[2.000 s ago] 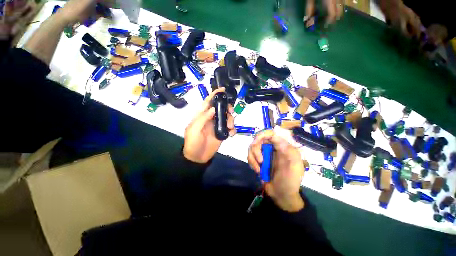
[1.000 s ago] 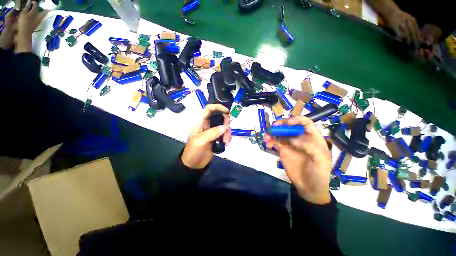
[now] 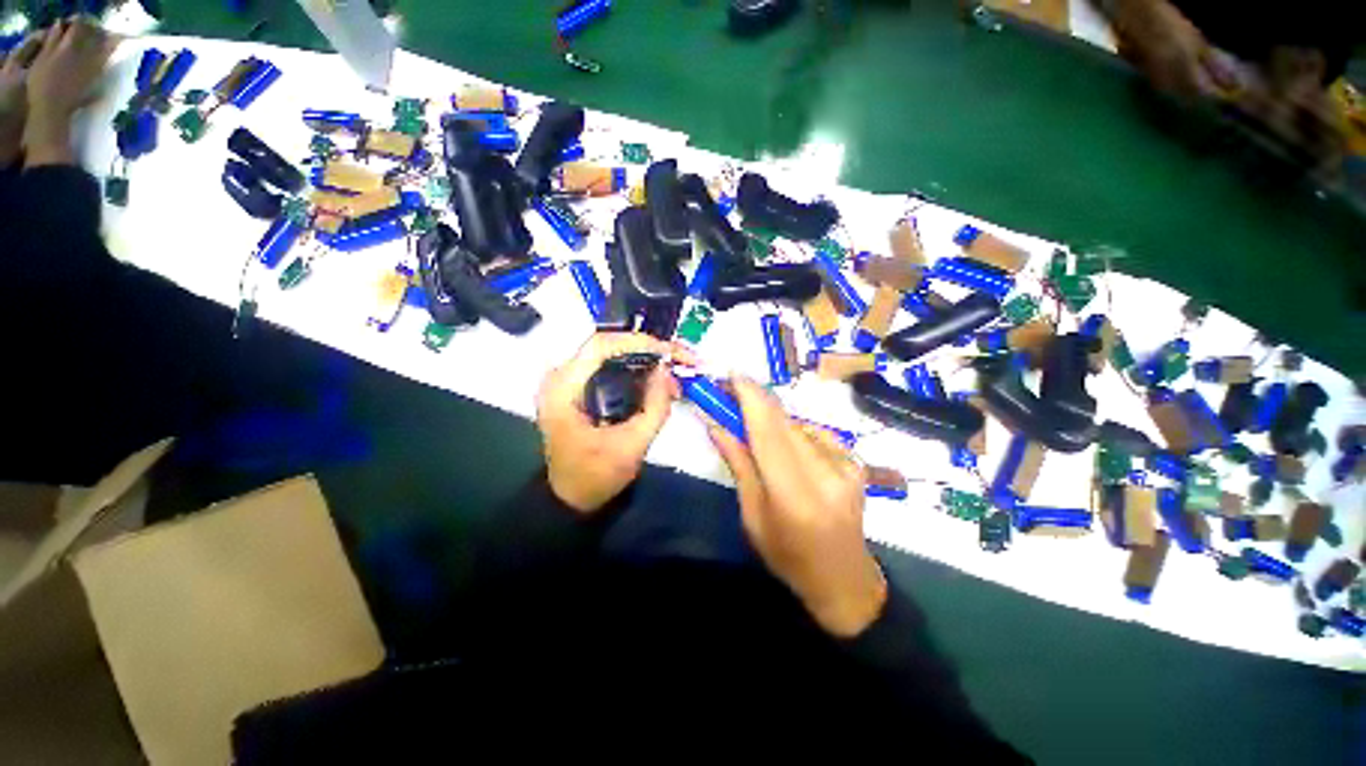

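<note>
My left hand point(image 3: 592, 434) holds a glossy black plastic housing point(image 3: 611, 395), seen nearly end-on. My right hand point(image 3: 797, 494) holds a blue battery cell point(image 3: 713, 404) between thumb and fingers. The cell points up and left towards the housing. The fingertips of both hands are close together, and small parts between them are hidden or blurred. The cell's circuit board cannot be made out.
Black housings and battery-and-board assemblies lie in piles on a white sheet point(image 3: 495, 356). A green conveyor belt point(image 3: 899, 112) runs beyond it. An open cardboard box point(image 3: 225, 614) is at lower left. Other people's hands point(image 3: 60, 75) show at upper left and upper right.
The blue cell has turned from level to slanting, and my right hand has moved left, bringing it beside the housing. The housing has tipped from upright towards end-on in my left hand.
</note>
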